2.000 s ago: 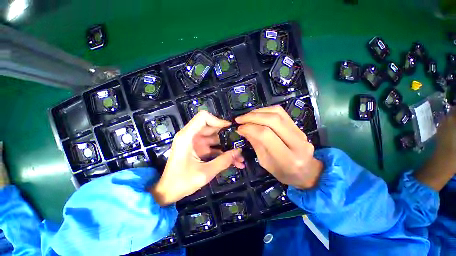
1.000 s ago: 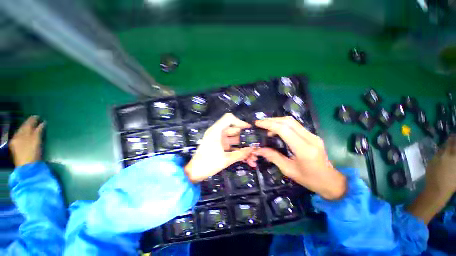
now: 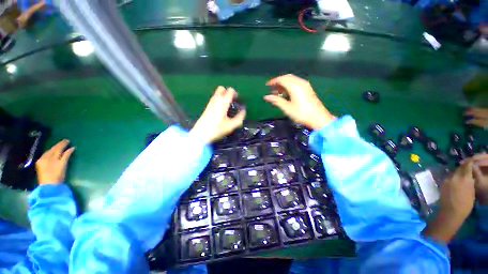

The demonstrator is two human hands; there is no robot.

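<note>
The large black tray lies in front of me, with black square units in its pockets. My left hand is beyond the tray's far edge, its fingers around one dark unit. My right hand is raised to the right of it, over the green surface. Its thumb and forefinger are apart, and I make out no unit between them. The hands do not touch each other. My left sleeve hides the tray's left part, and blur hides the detail of the held unit.
A grey metal post slants down at the left, near my left forearm. Loose black units, a yellow piece and a clear bag with a white label lie at the right. Other people's hands are at both sides.
The view has tilted up, showing more of the far bench. My hands have parted and moved from over the tray to its far side. The unit is now in my left hand alone.
</note>
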